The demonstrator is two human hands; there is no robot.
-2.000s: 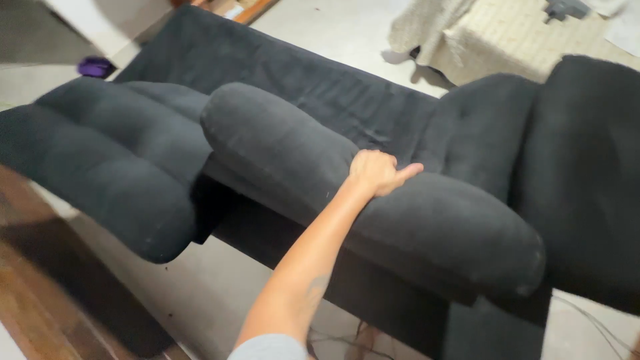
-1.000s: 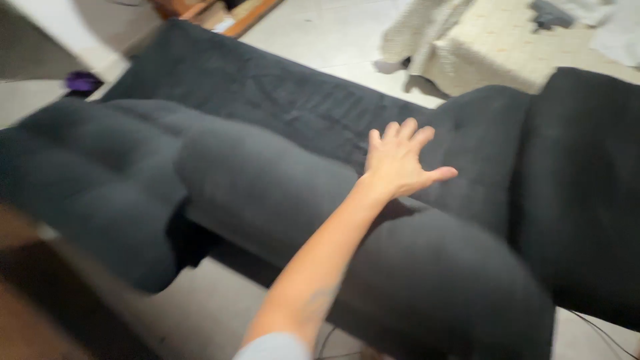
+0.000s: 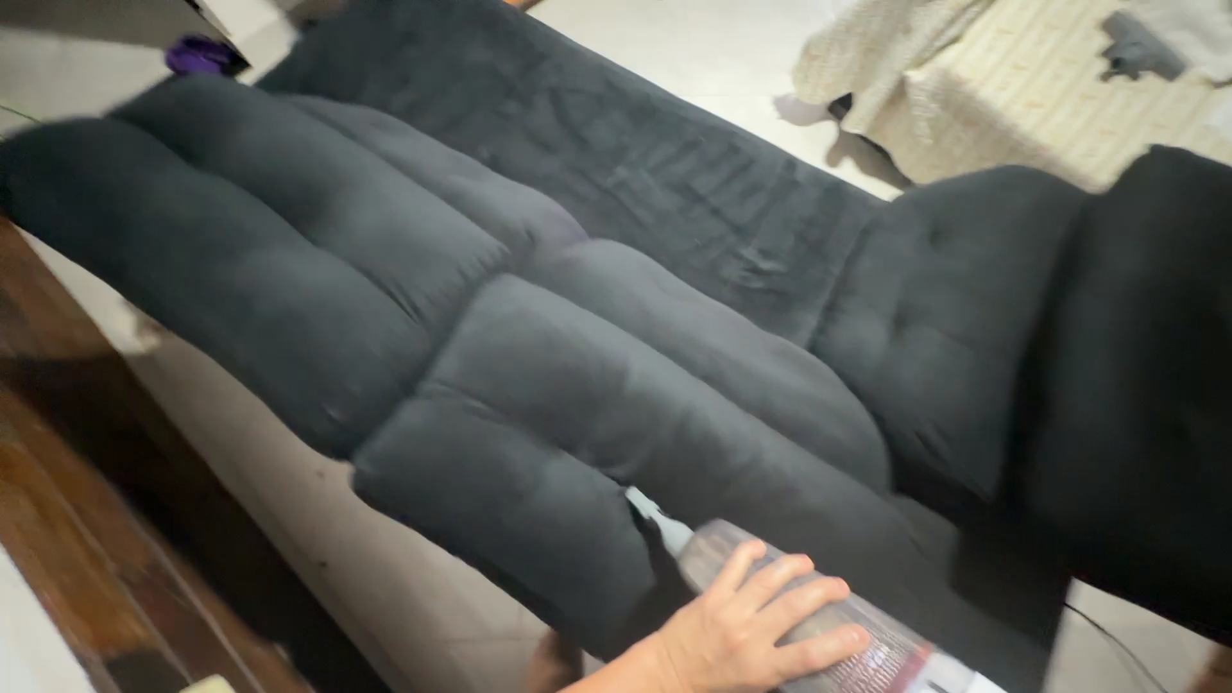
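Observation:
A black cushioned sofa or folding lounger fills the view, its tufted section point(image 3: 616, 385) spread out flat. At the bottom, right of centre, my left hand point(image 3: 746, 630) comes in from the lower left, its fingers wrapped over the clear body of a handheld vacuum cleaner point(image 3: 871, 640). The pale narrow nozzle point(image 3: 659, 520) points up and left and touches the cushion at a seam between two padded ribs. The vacuum's rear end is cut off by the bottom edge. My right hand is out of view.
A raised black cushion point(image 3: 1136, 385) stands at the right. Behind the sofa, a cream patterned cover point(image 3: 1020, 87) bears a grey item point(image 3: 1141, 48). A purple object point(image 3: 200, 56) lies at the upper left. Brown wood point(image 3: 87, 481) runs along the lower left; a thin cable point(image 3: 1116, 640) is at lower right.
The rounded, folded-up cushion section now lies flat, its ribs showing. My left hand, empty with fingers spread over the cushion a second ago, is now lower and on the vacuum, which has come into view.

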